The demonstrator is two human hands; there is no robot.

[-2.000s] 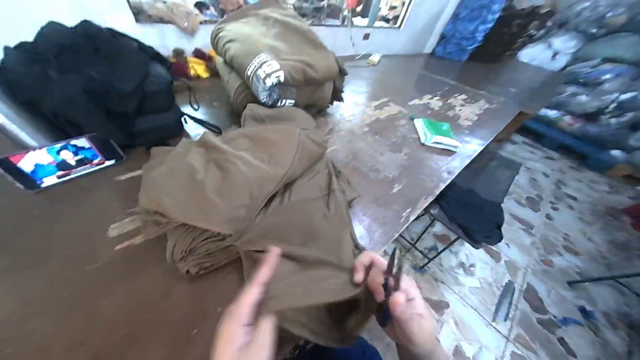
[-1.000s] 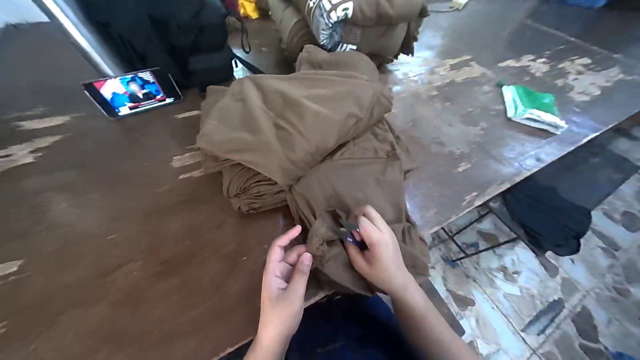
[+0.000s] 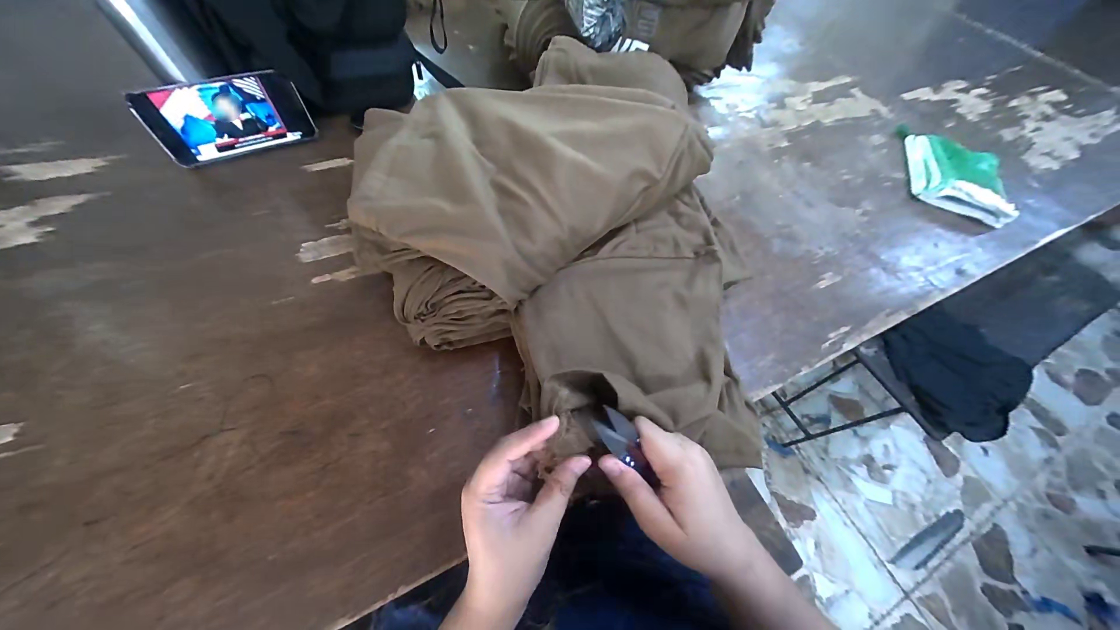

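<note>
A stack of brown knit garments [image 3: 525,166] lies on the table, and part of the top one spreads down toward the near edge. My right hand [image 3: 678,494] grips small thread snips [image 3: 619,435], whose two pointed blades are apart beside an opening in the brown cloth [image 3: 639,324]. My left hand [image 3: 521,499] is at the garment's near edge, thumb and fingertips around a bit of the cloth; how firmly it is pinched is partly hidden.
A phone [image 3: 223,118] showing video leans at the back left by a black bag [image 3: 350,52]. Behind is another brown garment pile [image 3: 691,31]. A green-and-white packet [image 3: 958,179] lies on the worn wooden table [image 3: 245,420]. Dark cloth [image 3: 958,376] covers a seat at right.
My hands were apart two seconds ago, the snips raised in the right one. Both have come together at the garment's near edge. The view has shifted closer to the table.
</note>
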